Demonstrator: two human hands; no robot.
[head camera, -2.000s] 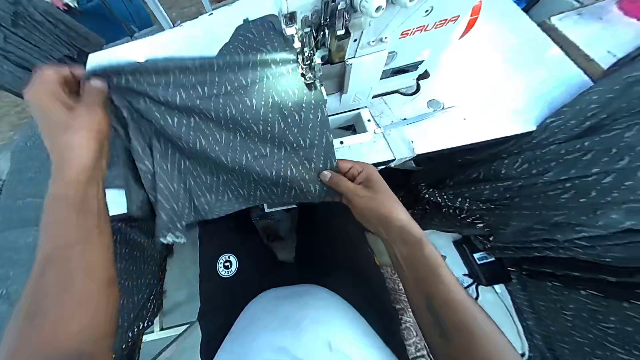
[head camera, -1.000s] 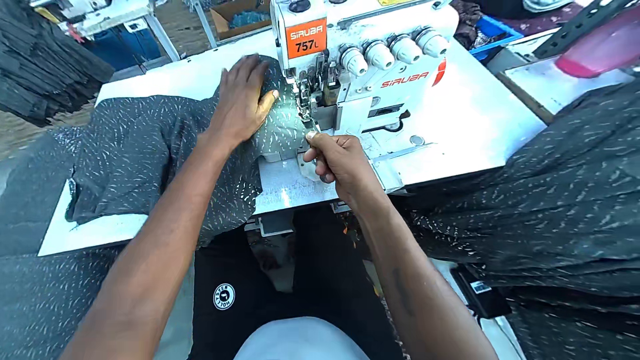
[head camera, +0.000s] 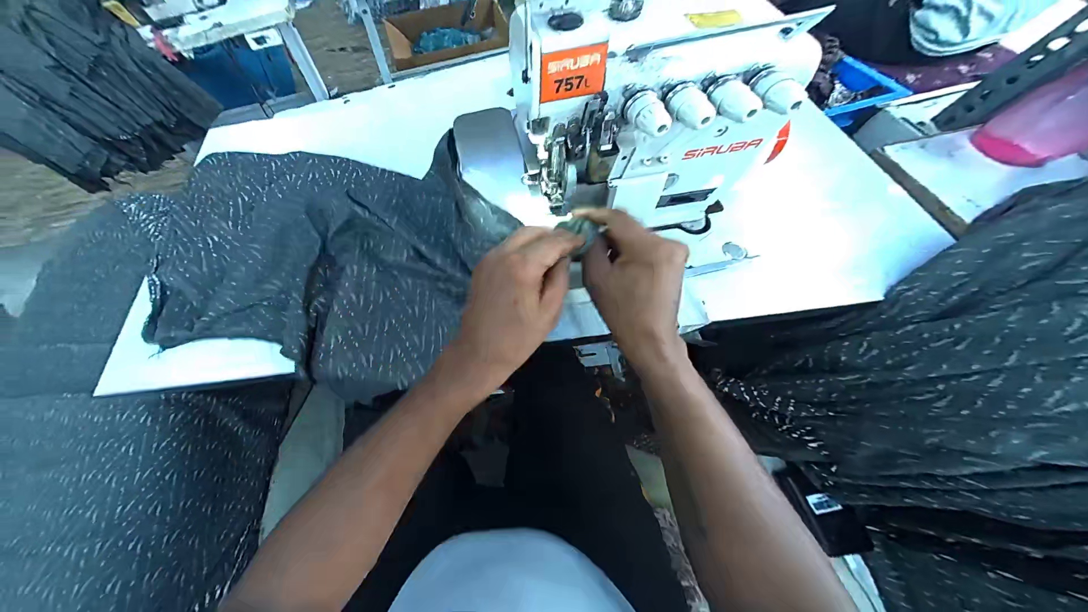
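A Siruba overlock sewing machine (head camera: 663, 127) stands on a white table. Just in front of its needle and presser foot area, my left hand (head camera: 518, 297) and my right hand (head camera: 633, 276) meet, fingertips together. Both pinch a small bunched edge of dark grey fabric (head camera: 580, 234), partly hidden by the fingers and blurred. The rest of the grey garment piece with white flecks (head camera: 382, 280) lies left of the machine, over the table and its front edge.
More flecked dark fabric hangs in a large heap (head camera: 935, 382) at the right and at the lower left (head camera: 127, 493). Behind are a cardboard box (head camera: 446, 38), a blue crate (head camera: 863, 89) and a pink object (head camera: 1037, 119). A black box-like object (head camera: 820, 510) sits low at the right.
My left hand has come off the fabric beside the machine head and moved toward me, to my right hand. Two seconds ago the hands held the fabric spread wide between them.
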